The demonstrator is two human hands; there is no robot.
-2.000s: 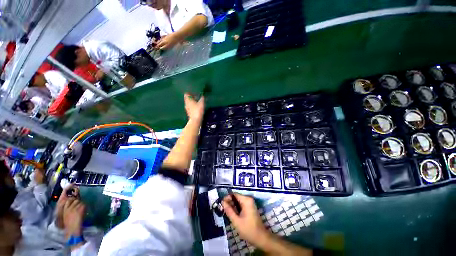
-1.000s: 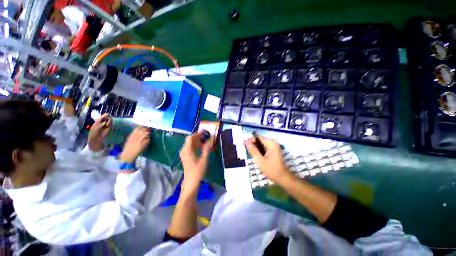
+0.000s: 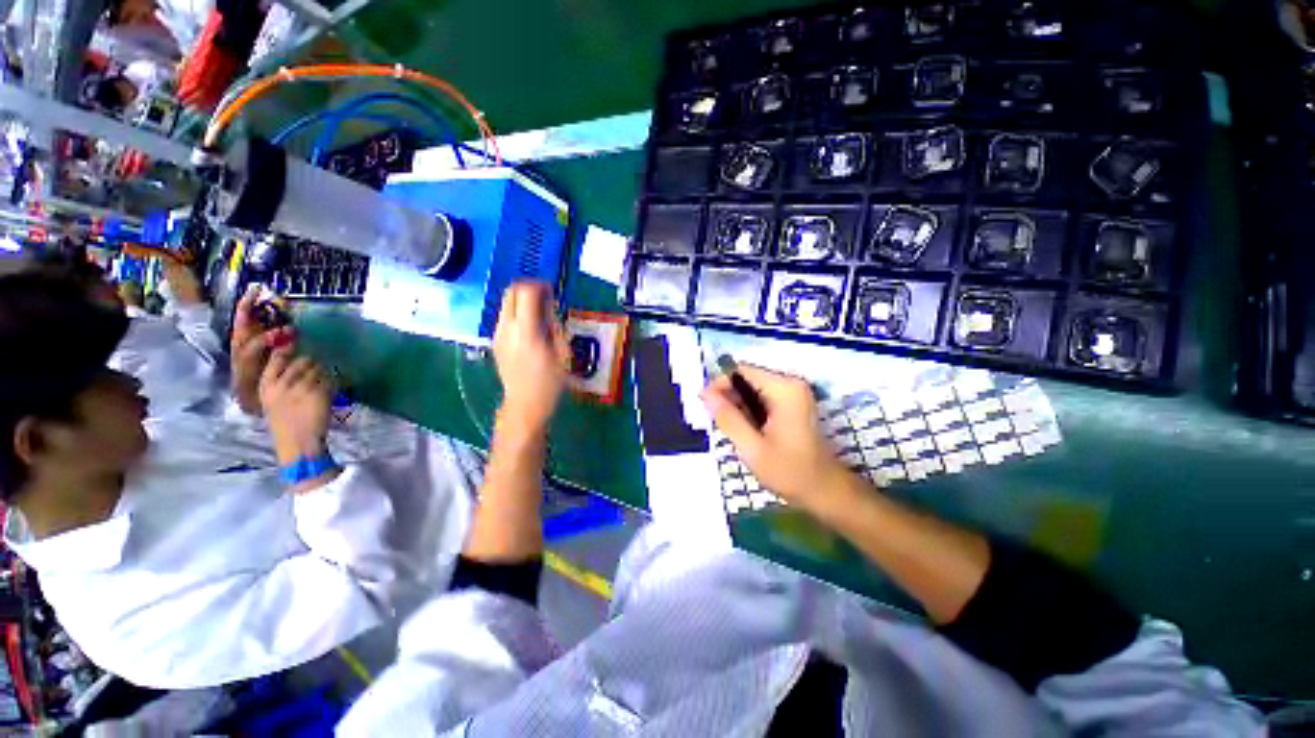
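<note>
My right hand [image 3: 779,433] holds dark tweezers [image 3: 743,387] over the left end of the release liner sheet [image 3: 937,433] with its rows of pale adhesive pads. My left hand [image 3: 531,346] is raised in front of the blue machine, left of the orange-framed fixture [image 3: 617,361]; it is blurred and whether it holds anything cannot be told. A black watch-shaped item [image 3: 584,356] sits in the fixture. A black sheet [image 3: 666,397] overlaps the white strip [image 3: 687,498] left of my right hand.
A black blister tray [image 3: 923,339] with watch cases lies beyond the liner sheet. A second black tray [image 3: 1276,289] is at the far right. The blue machine [image 3: 531,238] with a clear cylinder [image 3: 361,216] and tubing stands left, beside a small white square [image 3: 604,254]. A neighbouring worker [image 3: 217,534] sits left.
My left hand has gone from reaching over the bench, to the fixture, to just left of it. The dark item now shows in the fixture. My right hand stays by the sheet. The view has shifted left.
</note>
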